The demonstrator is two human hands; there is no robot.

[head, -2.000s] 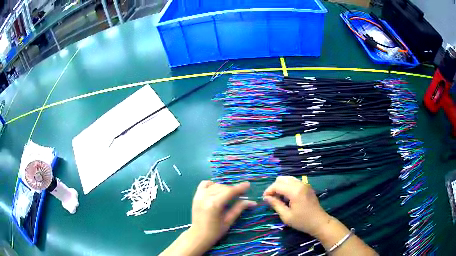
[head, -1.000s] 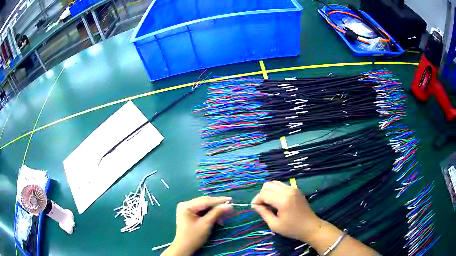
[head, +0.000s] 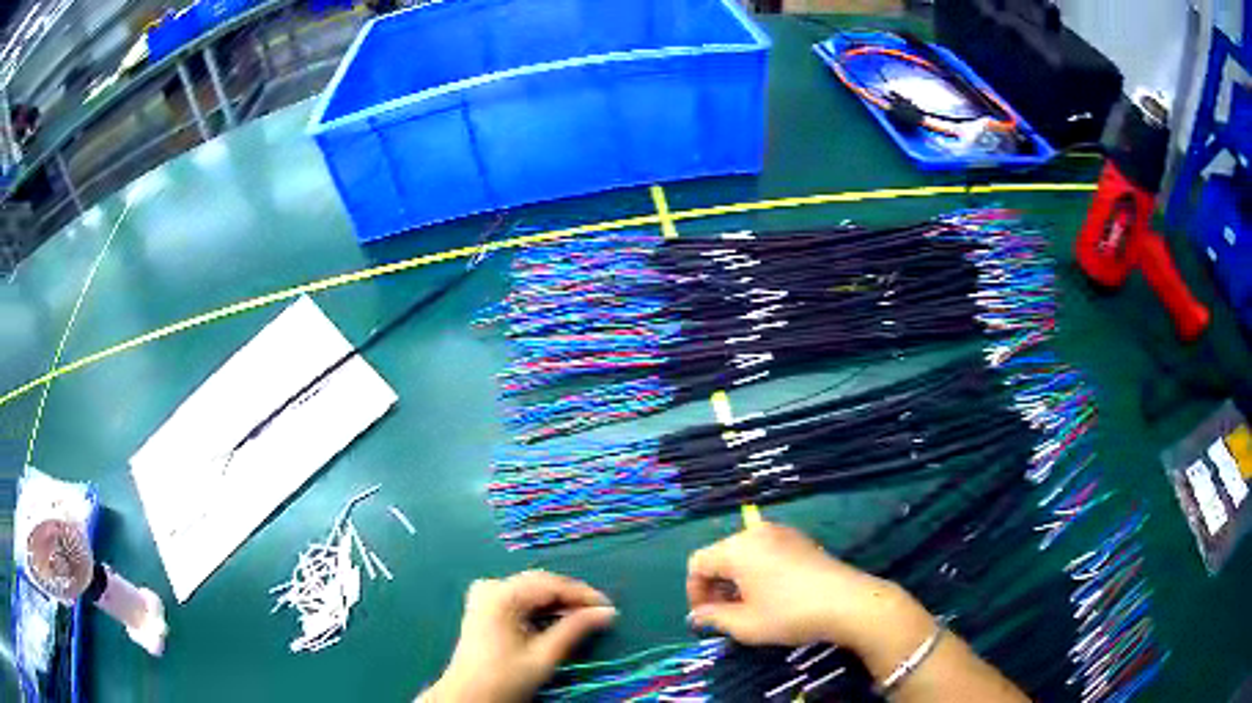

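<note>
My left hand (head: pixel 519 635) is at the bottom centre with thumb and fingertips close together; I cannot tell whether a thin piece is between them. My right hand (head: pixel 772 588), with a bracelet on the wrist, is curled just right of it, fingertips hidden or blurred. A gap separates the hands. Below and between them lie loose core wires (head: pixel 645 676) in green, red and white. Bundles of black cables (head: pixel 851 295) with blue and red core ends lie beyond, several white marker tubes (head: pixel 748 364) on them. A pile of white marker tubes (head: pixel 319 584) lies left.
A white sheet (head: pixel 261 453) bears a black sample cable. The blue bin (head: pixel 563 137) stands at the back, a blue tray (head: pixel 934 103) right of it. A red heat gun (head: pixel 1115 227) and a clear bag (head: pixel 1211 488) are right. A small fan (head: pixel 59 556) is far left.
The thin white piece seen between my fingertips a second ago no longer shows. My hands have moved slightly apart. The view has shifted, moving the bench contents left in the picture.
</note>
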